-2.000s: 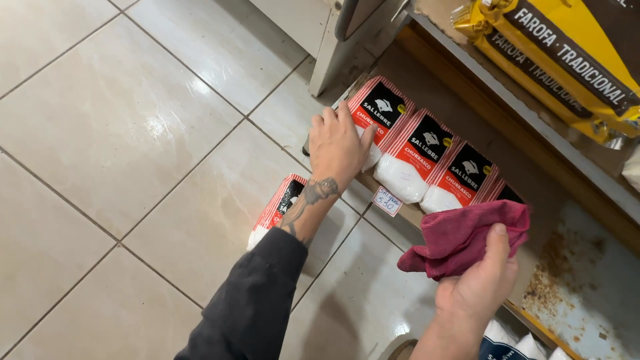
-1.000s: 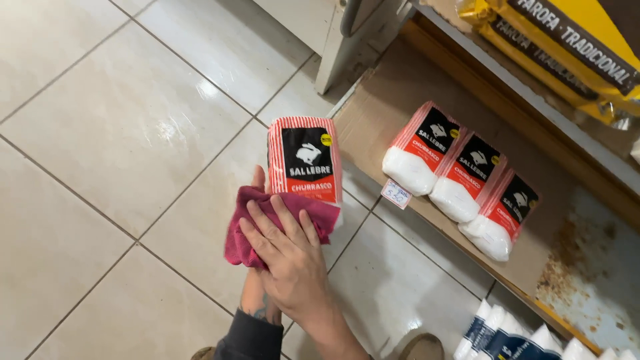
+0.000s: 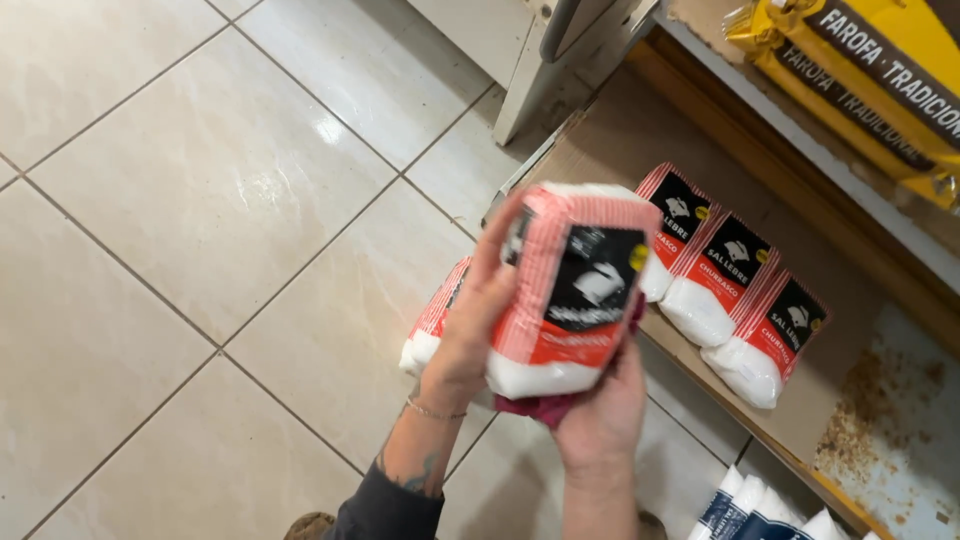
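A plastic bag of coarse salt [image 3: 577, 300], red, black and white, is held up in front of me, slightly blurred. My left hand [image 3: 476, 315] grips its left side. Under and behind its right side is my right hand [image 3: 604, 409], with a dark pink cloth [image 3: 544, 409] between the palm and the bag. Three like salt bags stand in a row on the low shelf: one [image 3: 675, 225] partly behind the held bag, a middle one [image 3: 716, 277] and a right one [image 3: 769, 337]. Another salt bag [image 3: 424, 345] is on the floor, partly hidden by my left hand.
The shelf board [image 3: 592, 142] shows rusty stains [image 3: 885, 405] at its right. Yellow farofa packets [image 3: 862, 90] lie on the shelf above. Blue and white bags [image 3: 757, 514] are at the bottom right. A white metal cabinet leg [image 3: 521, 97] stands on the tiled floor [image 3: 285, 187].
Two seconds ago my left hand was on the leftmost shelf bag. One second ago both hands were at a bag over the floor, cloth on its front; now the cloth is behind and below it.
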